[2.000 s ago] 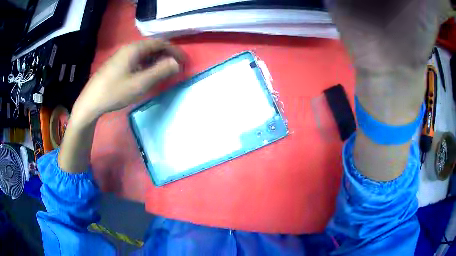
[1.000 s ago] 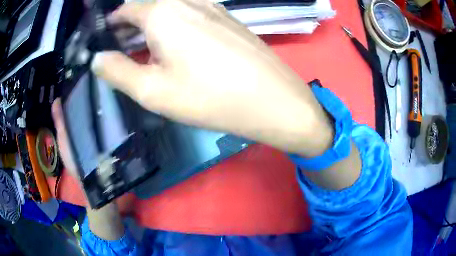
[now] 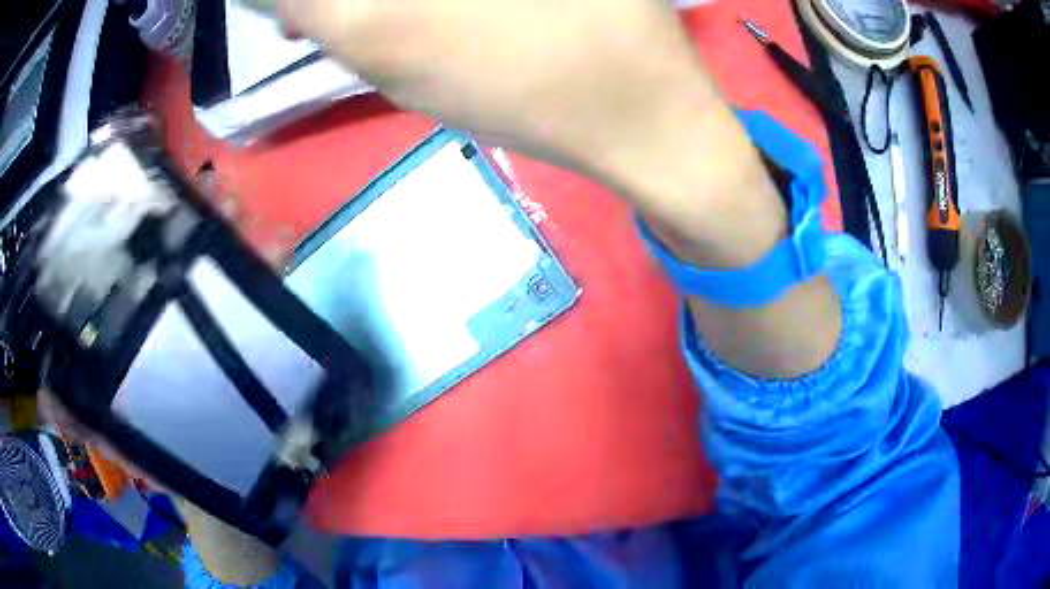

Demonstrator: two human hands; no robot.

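Observation:
The light blue-teal back cover (image 3: 501,328) lies on the red mat, its pale inside facing up. The tablet front assembly (image 3: 236,368), black-framed with silver battery areas, is tilted and blurred at the left, overlapping the cover's left end. My left hand (image 3: 219,541) is mostly hidden beneath the assembly at its lower left edge and holds it; only part of the hand and wrist shows. My right hand (image 3: 438,29) reaches up and left across the top; its fingers are cut off by the upper edge, so its grip cannot be seen.
White sheets with a dark panel (image 3: 282,98) are at the upper left. Tweezers (image 3: 789,63) lie on the mat's right side. On the white surface at the right are an orange-black screwdriver (image 3: 938,173), a tape roll (image 3: 864,29) and a round screw dish (image 3: 1001,268).
The front assembly has turned and shifted left, showing more of the back cover. My right hand has moved up, away from the assembly, and its fingers have left the picture.

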